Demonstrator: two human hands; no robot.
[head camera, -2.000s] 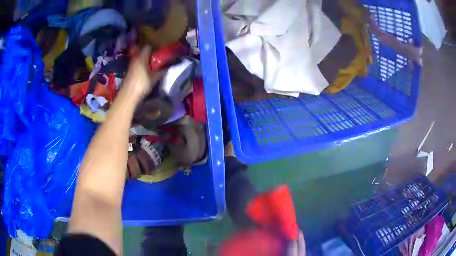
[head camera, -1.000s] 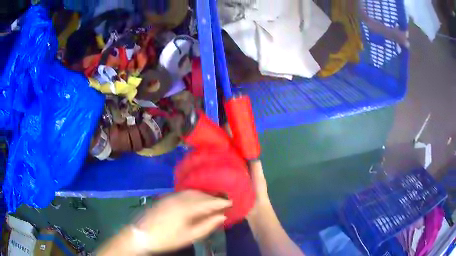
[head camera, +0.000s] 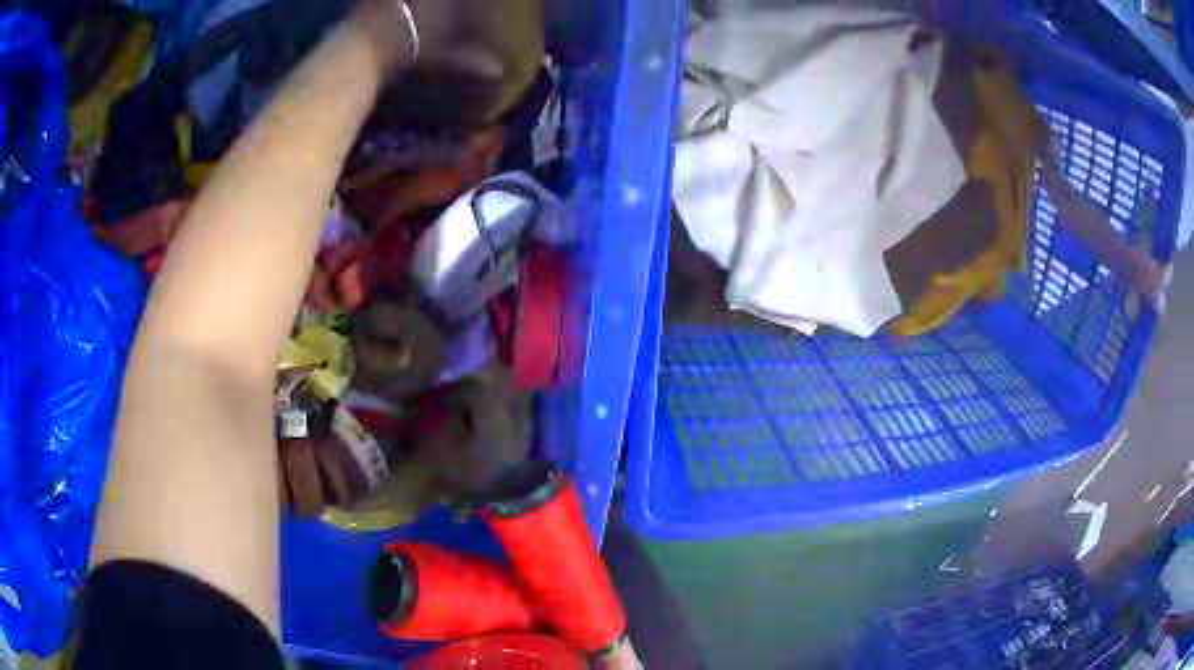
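Two red thread cones (head camera: 557, 556) with dark ends show at the bottom centre, over the front of the left blue basket (head camera: 621, 262). A red tape roll (head camera: 498, 653) lies against them, cut off by the bottom edge. My right hand (head camera: 621, 656) holds these red things from below; only a bit of finger shows. My left forearm reaches up across the left basket. The wrist with its thin band is at the top edge, and my left hand is out of the picture. Beside the wrist is a large brown roll (head camera: 471, 59), blurred.
The left basket holds a white roll (head camera: 478, 249), a red roll (head camera: 537, 321), brown rolls and fabric scraps. A blue plastic bag (head camera: 59, 367) hangs at far left. The right blue basket (head camera: 864, 504) holds white cloth (head camera: 825, 170) and mustard cloth. Another blue basket (head camera: 982, 622) is at lower right.
My left hand has left the red tape roll and moved up past the top edge. The red cones and roll have moved down and slightly left. The view has shifted over the left basket.
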